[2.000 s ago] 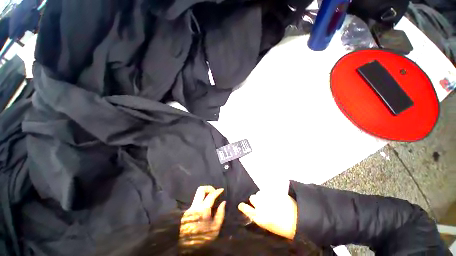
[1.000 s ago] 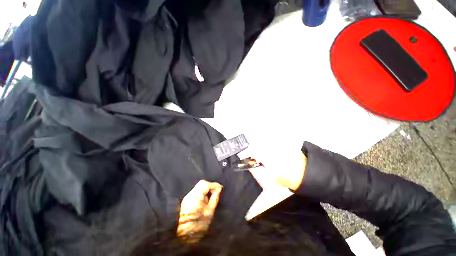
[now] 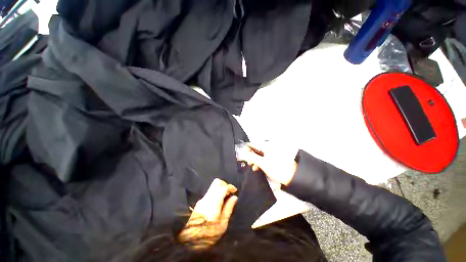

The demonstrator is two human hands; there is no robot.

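Observation:
A black garment (image 3: 199,140) is spread under both hands. My left hand (image 3: 208,212) is at its lower part, with thumb and fingertips pinching the cloth near a seam. My right hand (image 3: 273,166) is at the garment's right edge, closed on small dark thread snips (image 3: 255,151), mostly hidden by the fingers. A care label (image 3: 239,150) is partly covered at the right fingertips. Dark hair blurs the bottom of the view.
More black garments (image 3: 148,36) are heaped behind. On the white table (image 3: 306,102) stand a blue bottle (image 3: 375,30), a clear plastic wrap (image 3: 396,53) and a red round mat (image 3: 383,123) with a smartphone (image 3: 412,115). A speckled floor shows at the lower right.
The right hand went from beside the left hand up to the label, and the snips came into view in it. The left hand stays low on the cloth. The camera view has shifted.

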